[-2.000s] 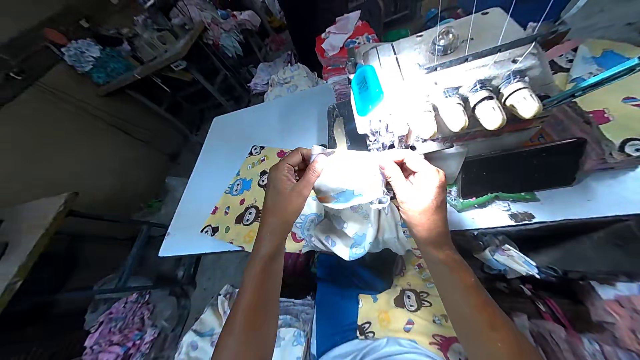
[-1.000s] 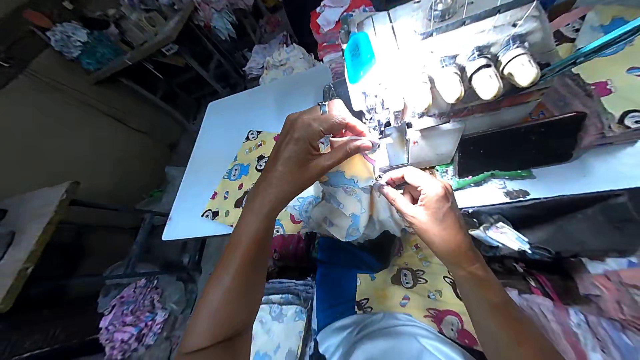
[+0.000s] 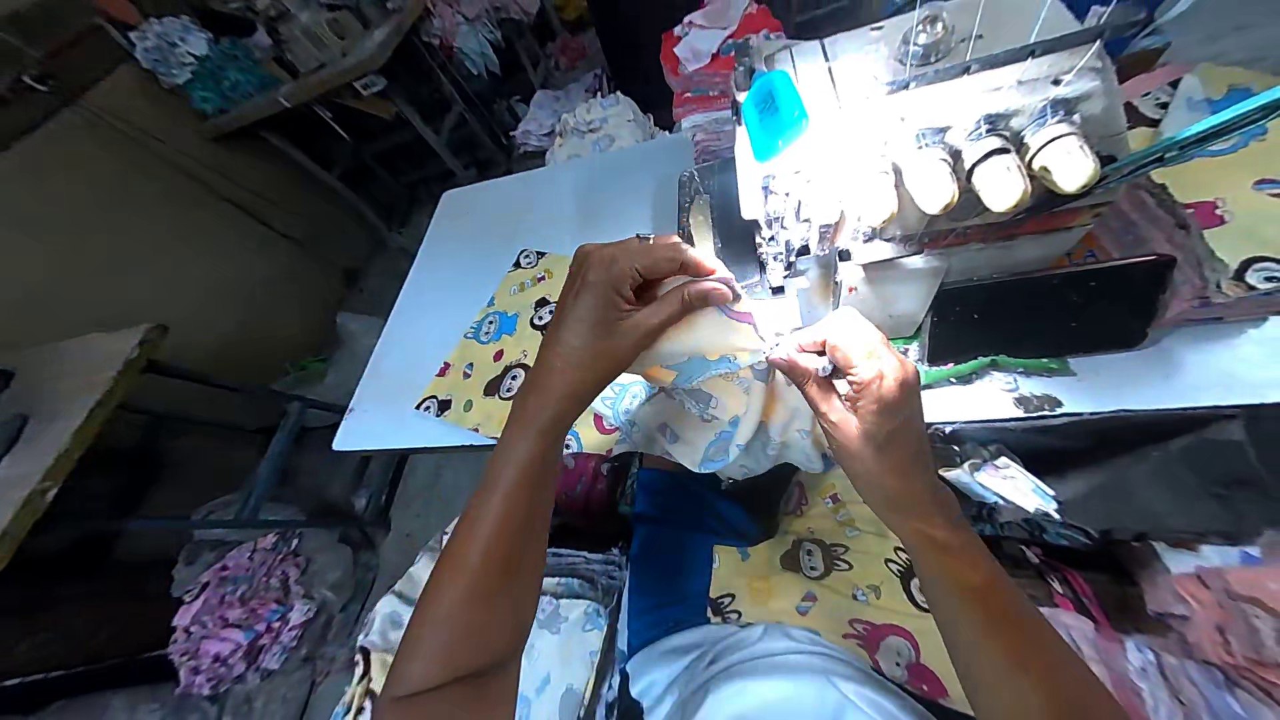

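Observation:
A light printed fabric piece [image 3: 715, 420] hangs gathered between my hands, in front of the needle area of a sewing machine [image 3: 800, 190]. My left hand [image 3: 635, 310], with a ring on one finger, pinches its upper edge between thumb and fingers. My right hand [image 3: 855, 390] pinches the right edge with thumb and forefinger, just below the presser foot area. Glare hides where the fabric meets the machine. Yellow cartoon-print fabric [image 3: 490, 345] lies flat on the white table to the left of my left hand.
A black phone-like slab [image 3: 1050, 310] leans by the machine, right of my right hand, with a green strip [image 3: 1000, 370] below it. Thread cones or tensioners [image 3: 1000, 175] line the machine front. The white table's edge [image 3: 400, 445] runs at the left. Yellow print fabric [image 3: 830, 560] covers my lap.
Two seconds ago both hands held the fabric spread out lower and level; since then my left hand has moved up and over towards the needle area. Between the last two frames little has changed.

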